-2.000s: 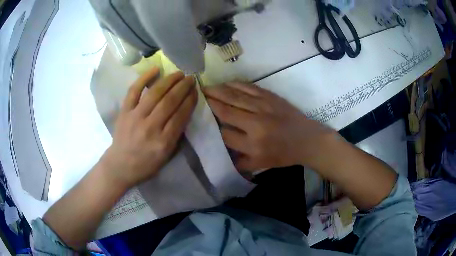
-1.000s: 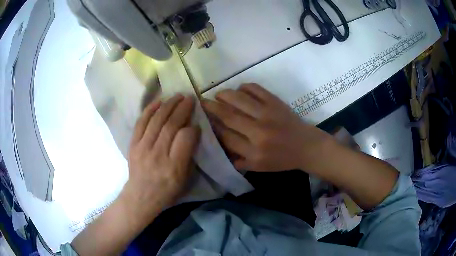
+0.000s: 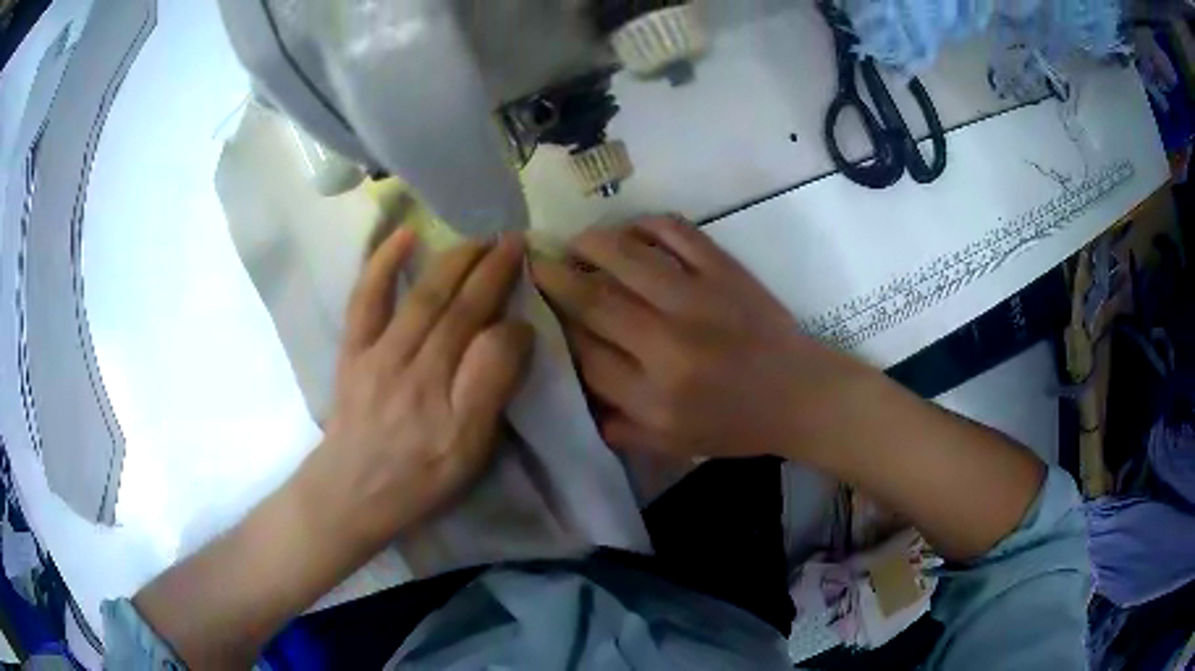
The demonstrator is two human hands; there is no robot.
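The pale grey garment panel [image 3: 282, 243] runs from under the sewing machine head [image 3: 406, 98] down to the table's front edge. A whiter strip [image 3: 566, 420] lies along its right side. My left hand [image 3: 426, 374] is bare and lies flat on the panel, fingers spread, fingertips near the machine head. My right hand [image 3: 668, 341] is bare and rests at the strip's right edge, fingers bent, fingertips close to my left fingertips. Whether its fingers pinch the cloth is unclear. The machine head hides the needle and presser foot.
Black scissors [image 3: 885, 125] lie right of the machine head, beside a pale blue fluffy bundle [image 3: 989, 29]. A printed ruler [image 3: 970, 256] runs along the right front edge. Curved grey pieces [image 3: 66, 262] lie at far left. Small cut pieces [image 3: 865, 590] sit below the table at right.
Since a second ago, the machine head and scissors appear lower in view. Both hands are now close to the head, with my left fingers more spread. The needle area has become hidden.
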